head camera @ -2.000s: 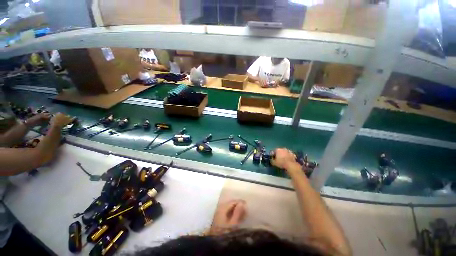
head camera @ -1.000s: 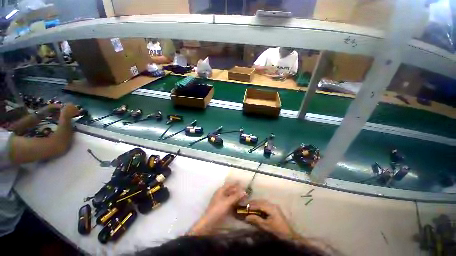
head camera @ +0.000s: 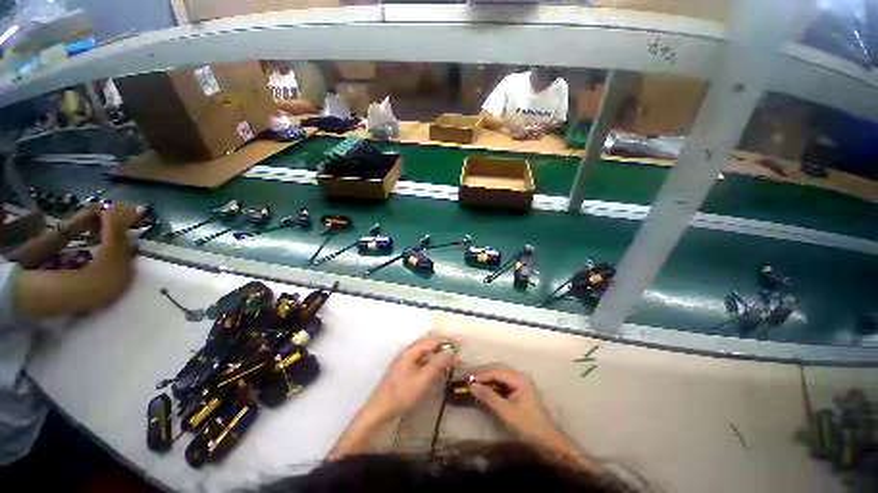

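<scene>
My right hand [head camera: 510, 393] holds a black-and-yellow unit [head camera: 460, 389] low over the bench, near the centre bottom. My left hand [head camera: 416, 370] is just left of it, with a tiny pale-green piece [head camera: 446, 348] pinched at its fingertips. A dark lead hangs down from the unit between the hands. The fingers partly hide the unit. A heap of black-and-yellow units [head camera: 241, 361] with leads lies on the bench left of my hands.
Short green strips [head camera: 587, 360] lie right of my hands. Units are spaced along the green belt [head camera: 433, 223], with carton trays [head camera: 496, 185] beyond. A pale metal post [head camera: 664, 193] rises at right. Another person's arms [head camera: 82, 260] are at far left. A dark cluster [head camera: 845, 433] lies far right.
My right hand left the belt and came back to the bench with a unit. Since then, my left fingertips have risen slightly with the green piece, and the lead now hangs downward.
</scene>
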